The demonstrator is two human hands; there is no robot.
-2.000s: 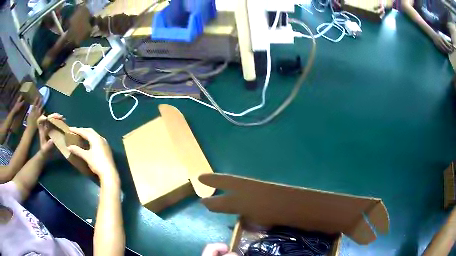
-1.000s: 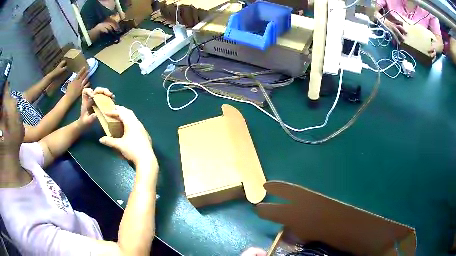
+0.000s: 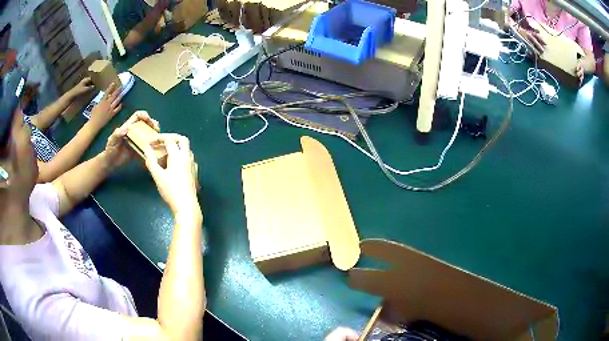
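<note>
An open brown cardboard box (image 3: 373,324) is cut off by the bottom edge at the lower right, its lid (image 3: 454,288) standing up behind it. Black cables (image 3: 417,332) show inside it, mostly cut off. My left hand (image 3: 342,334) is at the bottom edge, at the left wall of the box; only a small blurred part shows, so its grip cannot be told. My right hand is not in view. A second cardboard box (image 3: 287,206), with its flap spread to the right, lies on the table to the left.
The dark green table (image 3: 427,220) has a curved left edge. A person (image 3: 73,246) at the left handles a small box (image 3: 145,141). Behind are a blue bin (image 3: 350,33) on a grey case, a power strip (image 3: 226,65), loose cables, a pale post (image 3: 427,73) and other people handling boxes.
The view has swung left, so the open box now sits lower and further right and shows less of its contents. The person at the left has turned the small box in their hands.
</note>
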